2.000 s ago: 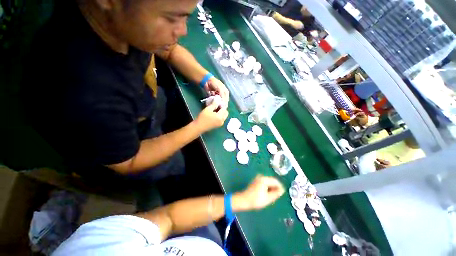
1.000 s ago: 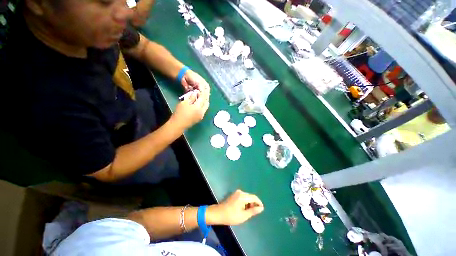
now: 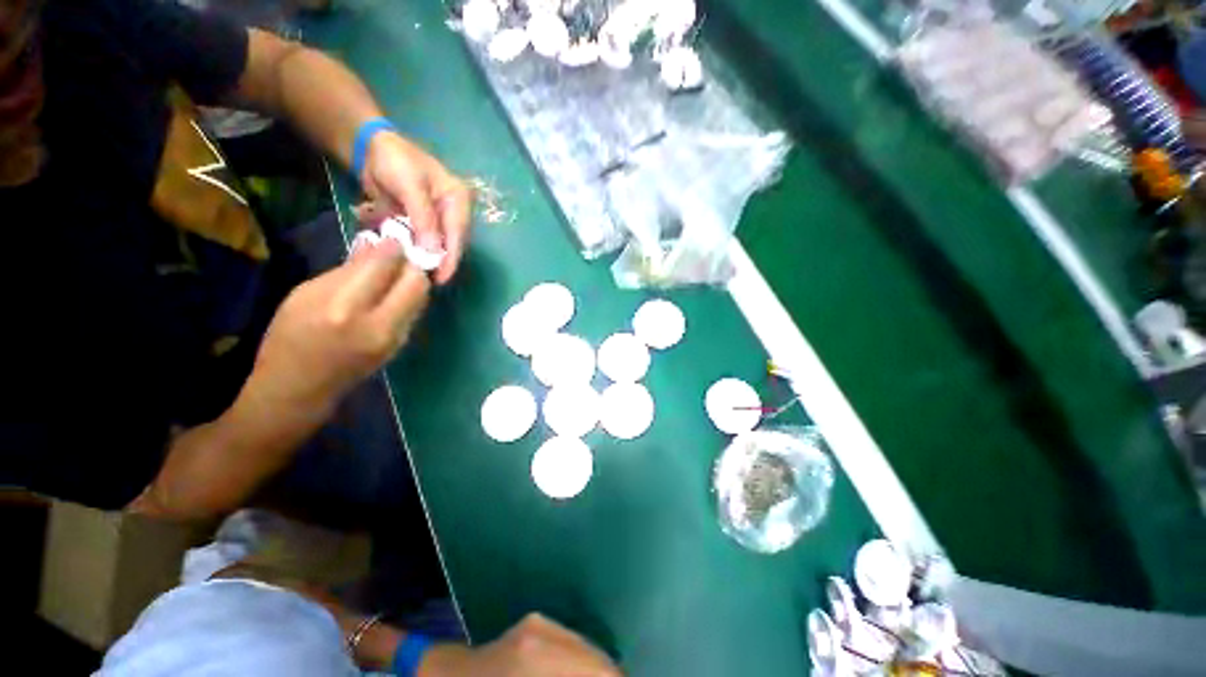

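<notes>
My left hand (image 3: 549, 651) is at the bottom edge, blurred and partly cut off, with a blue band at the wrist; whether it holds anything is hidden. My right hand is not in view. Several plain white discs (image 3: 571, 406) lie grouped on the green mat ahead of my left hand. A single white disc with a red lead (image 3: 733, 406) lies right of them, beside an open clear bag of small grey parts (image 3: 767, 487). A heap of wired white discs (image 3: 884, 574) is at the lower right, cut off by the bottom edge.
At the left, a co-worker's hands (image 3: 384, 265) hold a small white part, with tiny bits on the mat beyond. A clear tray (image 3: 569, 146) with white discs and a crumpled plastic bag (image 3: 688, 199) lies at the top. A white strip (image 3: 807, 357) crosses the green mat.
The view has moved closer and turned left, so the discs and co-worker's hands look larger. My left hand has slid to the bottom edge, and the wired heap is now partly cut off.
</notes>
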